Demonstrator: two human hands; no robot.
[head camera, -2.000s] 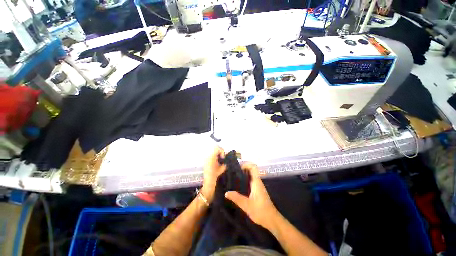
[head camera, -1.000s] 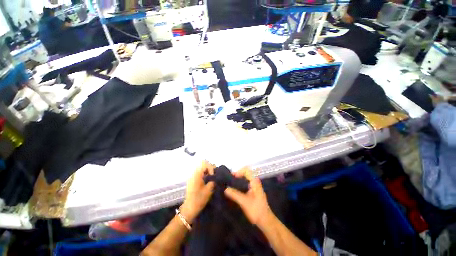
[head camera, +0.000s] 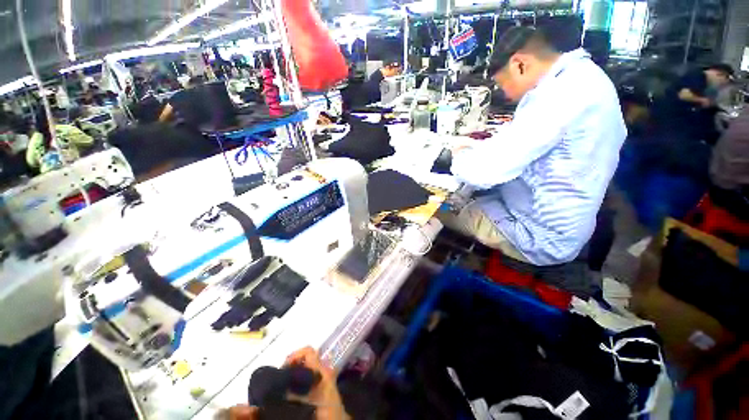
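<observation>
A bunched black garment piece (head camera: 279, 389) is at the bottom edge of the picture, between my two hands in front of the table edge. My right hand (head camera: 322, 385) grips its right side, with fingers bent over the cloth. My left hand (head camera: 240, 412) is mostly cut off by the bottom edge; only a small part shows at the cloth's left side. The white sewing machine (head camera: 189, 246) stands beyond my hands, with black strips (head camera: 153, 279) draped over its head. Small black pieces (head camera: 267, 297) lie under its arm.
A blue crate (head camera: 427, 316) with dark work and white tapes (head camera: 526, 402) is at the lower right. A person in a light blue shirt (head camera: 550, 156) sits at the neighbouring table. A clear-covered tray (head camera: 359, 264) is right of the machine. Black panels (head camera: 90, 385) lie lower left. A red bag (head camera: 312, 49) hangs above.
The view has swung right and up, bringing the neighbouring worker and more floor into view. My hands now appear lower and left, partly cut off, still at the black piece.
</observation>
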